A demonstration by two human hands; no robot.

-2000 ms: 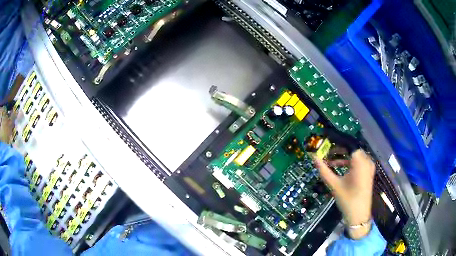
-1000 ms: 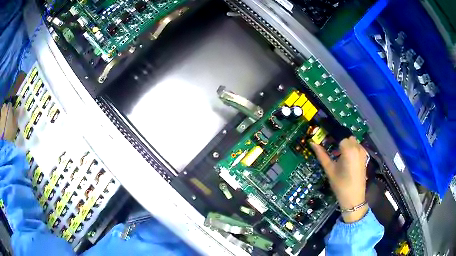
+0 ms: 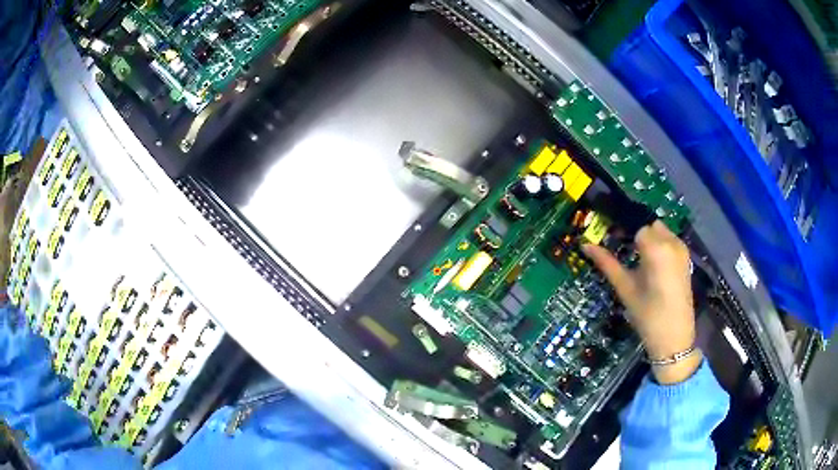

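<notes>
The green circuit board (image 3: 528,303) lies in its black carrier (image 3: 381,303), crowded with parts, with yellow blocks (image 3: 562,170) at its far end. My right hand (image 3: 657,294) reaches over the board's right side. Its thumb and dark-tipped fingers are at a yellow-and-black transformer (image 3: 595,228), low against the board; the fingertips blend into the dark parts, and the pins are hidden. My left hand is not in view; only its blue sleeve (image 3: 32,367) shows at the left edge.
A white component tray (image 3: 96,248) with rows of transformers lies left of the metal rail (image 3: 248,303). A raised clamp (image 3: 446,174) stands on the carrier's edge. A narrow green side board (image 3: 620,151) runs along the far rail. A blue bin (image 3: 707,156) of pale parts is beyond. Another board (image 3: 216,41) is upper left.
My right hand has brought the transformer from above the board down and farther up the board, beside the yellow blocks. My left hand, earlier at the tray's left edge, has left the picture.
</notes>
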